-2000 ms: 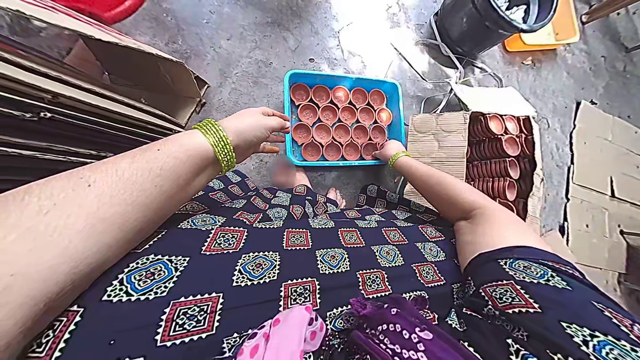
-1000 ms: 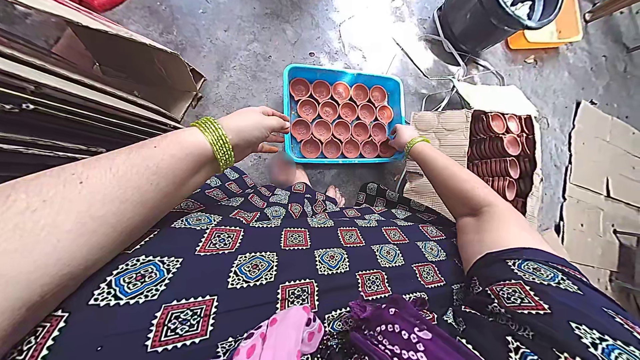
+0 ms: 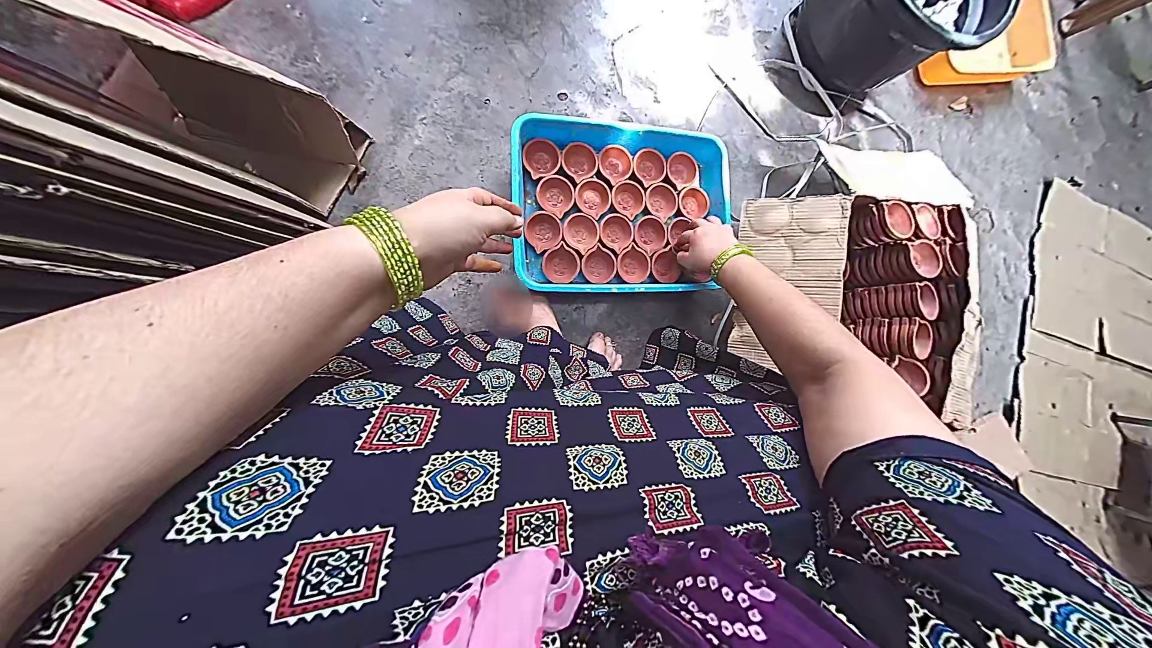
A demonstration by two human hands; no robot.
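A blue plastic tray [image 3: 621, 287] on the floor holds rows of small reddish clay cups with pinched lips, like oil lamps [image 3: 616, 232]. At the tray's left edge, my left hand [image 3: 459, 232] has its fingers apart, fingertips at or touching the rim, with nothing held. My right hand [image 3: 703, 246] reaches over the right edge, its fingers at a clay cup in the lower right of the rows; whether it grips the cup cannot be told. Green bangles circle both wrists.
On the right, a cardboard box [image 3: 788, 236] holds stacked clay cups [image 3: 903, 306]. Behind it stand a black bucket [image 3: 864, 40] and an orange tray [image 3: 990, 70]. Large cardboard boxes [image 3: 243, 117] lie at left; flattened cardboard [image 3: 1084, 306] lies far right. A foot is near the tray.
My right hand has moved from the tray's right rim inward to the cups at the lower right. My left hand has stayed by the left edge.
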